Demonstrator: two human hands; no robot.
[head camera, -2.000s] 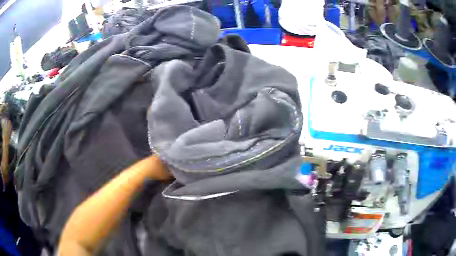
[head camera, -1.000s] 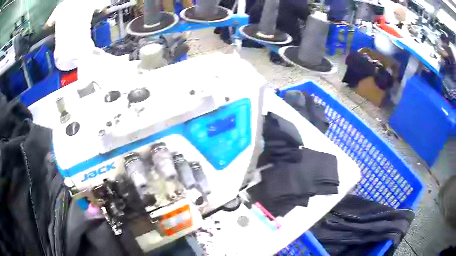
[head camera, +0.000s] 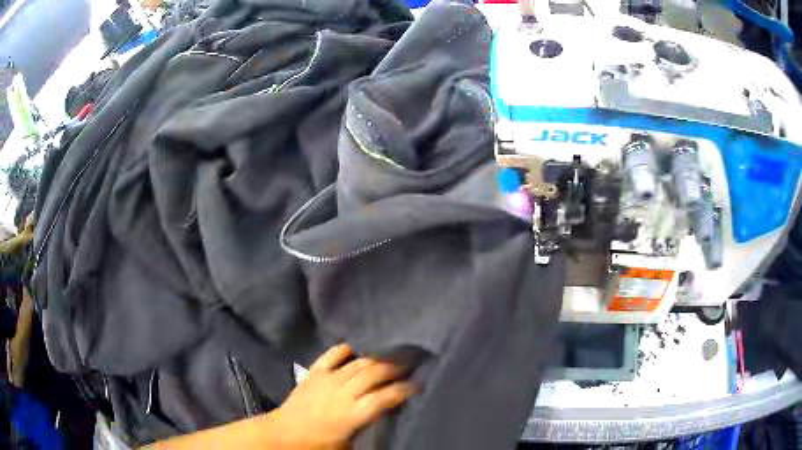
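Observation:
A dark grey garment (head camera: 237, 185) lies in a large heap across the left and centre. Its folded panel (head camera: 492, 325) runs from the overlock machine (head camera: 616, 211) down to the bottom edge. A pale-stitched seam edge (head camera: 339, 257) curves across the middle. My left hand (head camera: 352, 395) comes in from the lower left and lies on the cloth at bottom centre, fingers bent and fingertips at a dark fold; whether they pinch it is unclear. The presser foot area (head camera: 538, 237) meets the cloth at the machine's left front. My right hand is not in view.
A grey recessed tray (head camera: 589, 350) lies below the machine head, with black lint (head camera: 664, 347) beside it on the white table. A marked curved strip (head camera: 651, 424) runs along the table's front edge. Dark cloth lies at the lower right.
The view swung right to the basket side and came back. The rolled cloth by the machine has flattened and shifted. My left hand, earlier hidden under cloth, now shows on top, lower down.

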